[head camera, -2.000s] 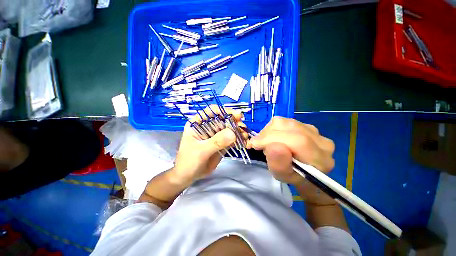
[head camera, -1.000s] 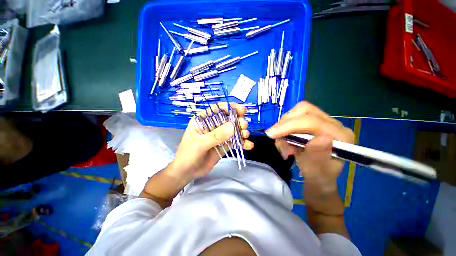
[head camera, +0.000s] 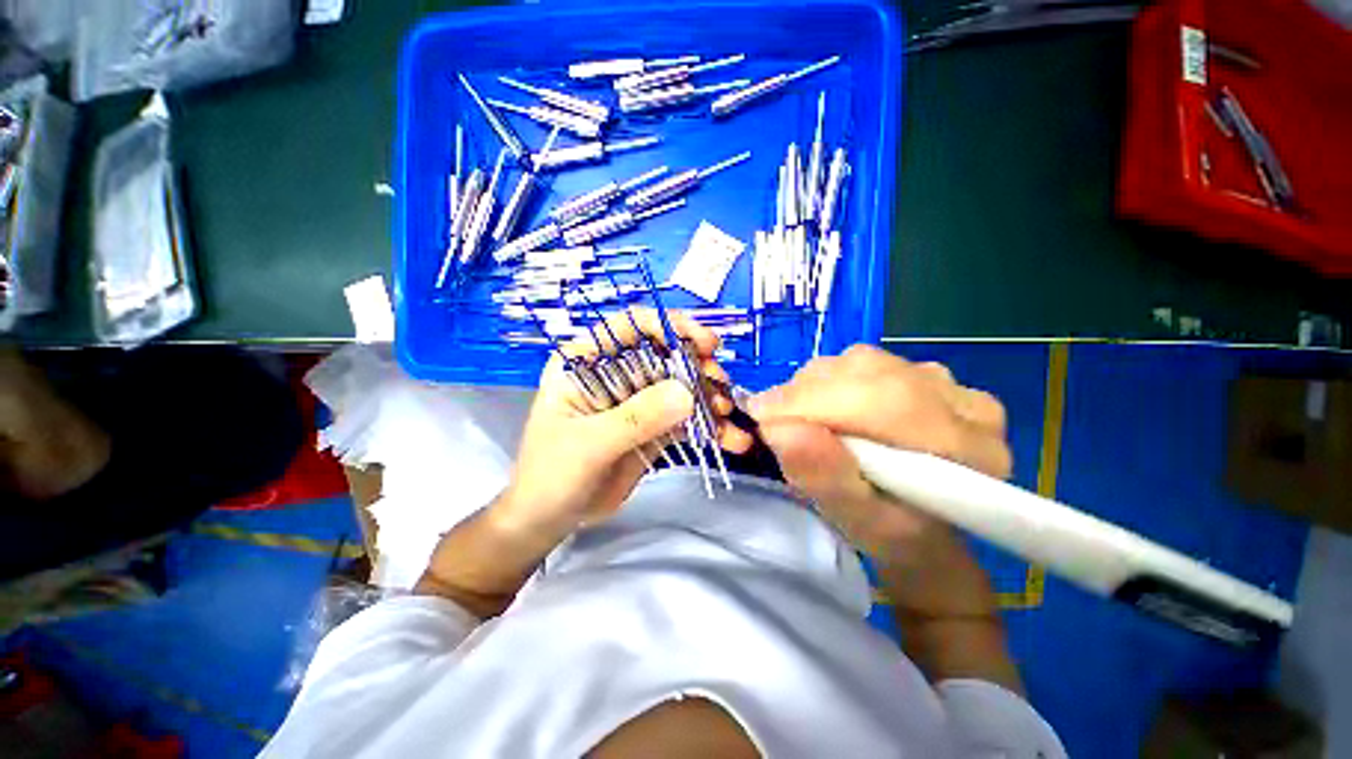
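My left hand (head camera: 593, 438) holds several slim silver stepped pins (head camera: 641, 365) fanned side by side, thumb across them, just below the blue tray's near edge. My right hand (head camera: 882, 438) grips a pen-like tool (head camera: 1038, 531) with a long white handle and a black patch near its rear end. The tool's dark front end points at the rightmost pins, close to my left fingertips; whether it touches them is hard to tell. The blue tray (head camera: 891, 163) holds many loose pins and a small white paper label (head camera: 707, 261).
A red bin (head camera: 1157, 163) with a few metal pieces stands at the right. Clear bags and a flat clear case (head camera: 137, 223) lie at the left. Crumpled white wrapping (head camera: 423, 430) hangs below the bench edge. Another person's dark-clothed part (head camera: 134, 445) shows at left.
Since one second ago, my right hand has moved left toward the pins, bringing the tool's front end to them. The tool has turned, showing more white handle. My left hand still holds the pins.
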